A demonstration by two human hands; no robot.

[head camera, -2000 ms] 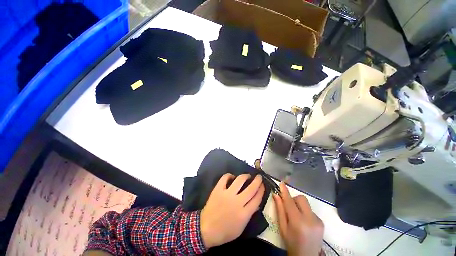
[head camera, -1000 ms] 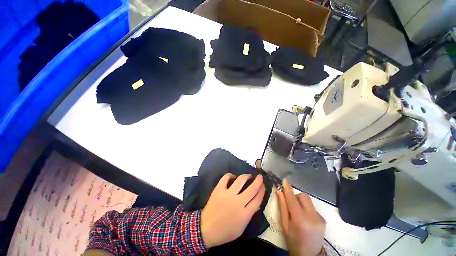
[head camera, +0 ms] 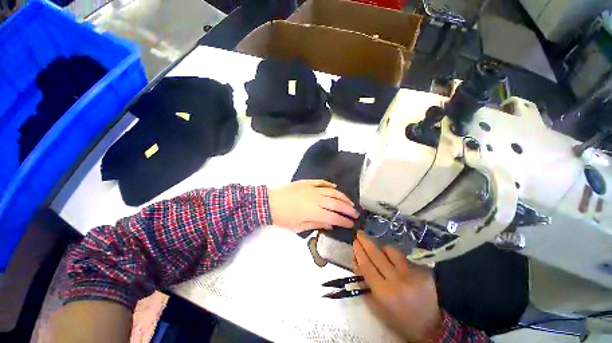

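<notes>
A black fabric piece point(head camera: 330, 164) lies on the machine bed, its right edge at the needle area of the off-white sewing machine point(head camera: 429, 161). My left hand point(head camera: 312, 206) lies flat on the piece, fingers towards the needle. My right hand point(head camera: 396, 285) is beside the presser foot area, fingertips at the piece's near edge; whether it grips the fabric is hidden. Dark thread snips point(head camera: 345, 287) lie on the white table point(head camera: 268, 281), partly beside my right hand. The needle is hidden by the machine head.
Stacks of black pieces with yellowish stickers point(head camera: 174, 144) point(head camera: 285, 100) point(head camera: 366, 100) lie along the far edge. A blue tote point(head camera: 74, 130) holds black pieces at left. Cardboard cartons point(head camera: 322, 48) stand behind. More black fabric point(head camera: 483, 288) lies right of my right hand.
The black piece and my left hand have moved forward to the needle area. The snips, earlier at my right fingers, lie on the table. The view has shifted.
</notes>
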